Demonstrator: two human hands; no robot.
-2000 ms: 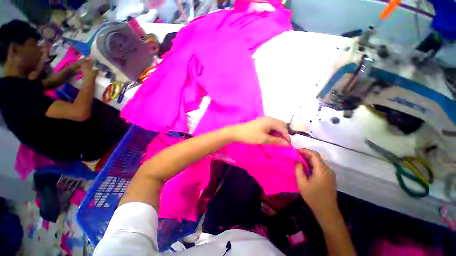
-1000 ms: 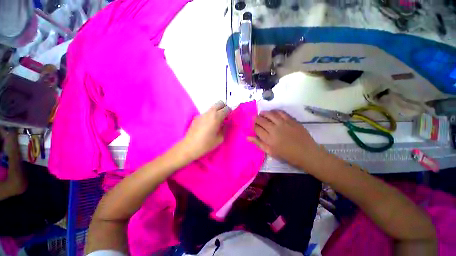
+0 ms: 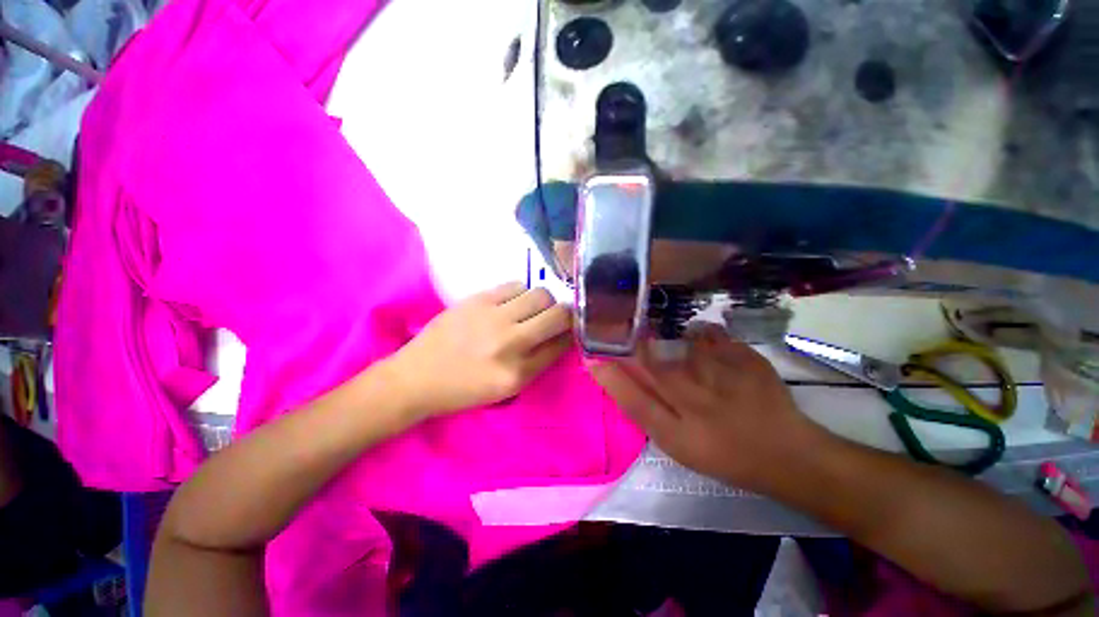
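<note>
A large bright pink cloth lies over the white table left of the sewing machine and hangs over the front edge. A paler pink strip shows along its lower part. My left hand lies on the cloth just left of the machine head, fingers bent. My right hand lies at the cloth's right edge, its fingertips partly behind the shiny take-up lever cover. The needle and presser foot are hidden. Whether either hand pinches the cloth cannot be made out.
Scissors with green and yellow handles lie right of my right hand. A small red-and-white item lies at the right table edge. A ruler strip runs along the front edge. Part of a blue basket shows below left.
The view has moved closer over the machine head. Both hands and the cloth edge have come from the lap onto the table beside the needle area. The paler strip now lies more level.
</note>
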